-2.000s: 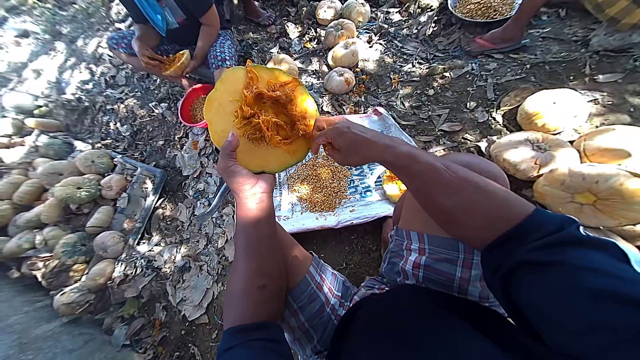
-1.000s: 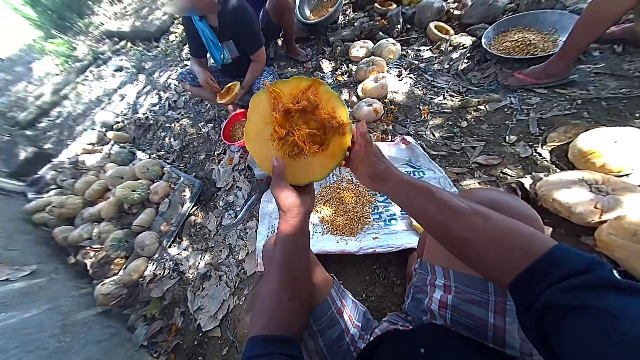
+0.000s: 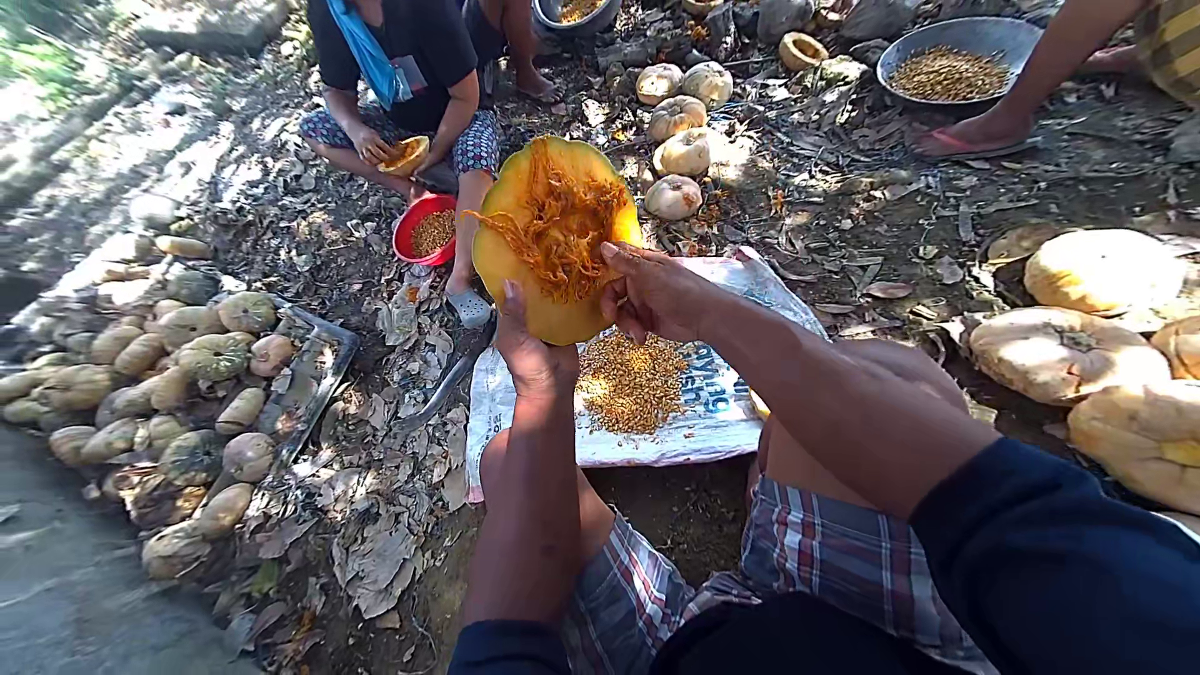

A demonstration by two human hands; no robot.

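A cut pumpkin half (image 3: pixel 502 272) faces me, its hollow full of orange stringy pulp (image 3: pixel 567 225). My left hand (image 3: pixel 534 356) grips its lower edge, thumb on the cut face and the other fingers hidden behind. My right hand (image 3: pixel 656 291) is at the right edge of the half, thumb and fingertips at the pulp; whether strands are pinched between them I cannot tell. Below the half, a heap of pumpkin seeds (image 3: pixel 633 384) lies on a white woven sack (image 3: pixel 722 436) bearing print. A yellow piece, mostly hidden by my right forearm, shows at the sack's right side.
Whole pumpkins (image 3: pixel 1064 356) lie at the right, and a pile of gourds and pumpkins (image 3: pixel 187 356) at the left. Ahead, a person (image 3: pixel 403 84) holds a hollowed half (image 3: pixel 405 157) above a red bowl (image 3: pixel 405 234) of seeds. A metal basin (image 3: pixel 1012 42) stands near another person's foot.
My right hand has moved from the rim of the half to its pulp. Strands of pulp now hang out over the left part of the cut face.
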